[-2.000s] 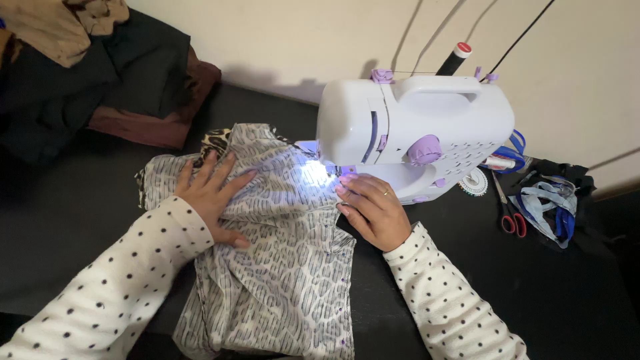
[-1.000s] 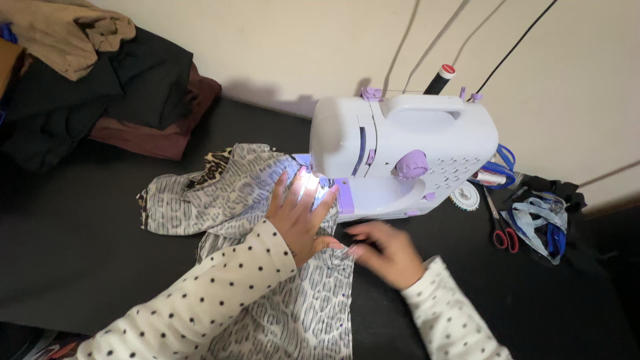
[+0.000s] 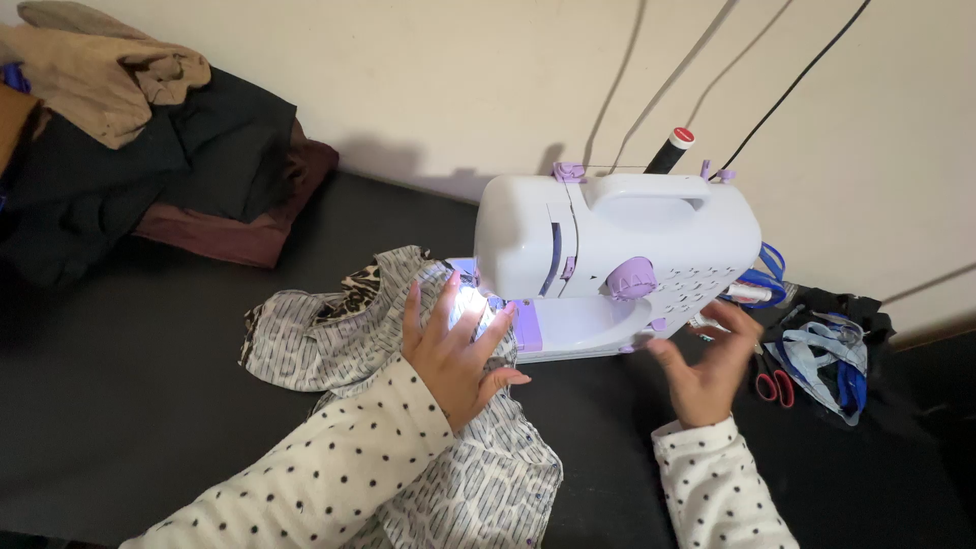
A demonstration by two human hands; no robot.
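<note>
A white and purple sewing machine [image 3: 618,244] stands on the black table, its lamp lit over the needle area. Patterned grey and white fabric [image 3: 488,473] lies at its left end and hangs toward me; an animal-print side shows at a fold. My left hand [image 3: 457,351] rests flat on this fabric with fingers spread, fingertips beside the lit spot. The needle and presser foot are hidden. At the machine's right end my right hand [image 3: 705,366] is at the handwheel [image 3: 705,326], thumb and fingers apart and slightly blurred; whether it touches the wheel I cannot tell.
Folded dark and brown clothes [image 3: 221,152] are piled at the back left. Red-handled scissors [image 3: 775,387] and a bundle of blue and grey fabric strips [image 3: 827,358] lie at the right. A black thread spool [image 3: 671,151] stands on the machine; the wall is behind.
My right hand has moved from the fabric's right edge to the machine's right end. My left hand, farther left on the fabric two seconds ago, is now close to the needle area.
</note>
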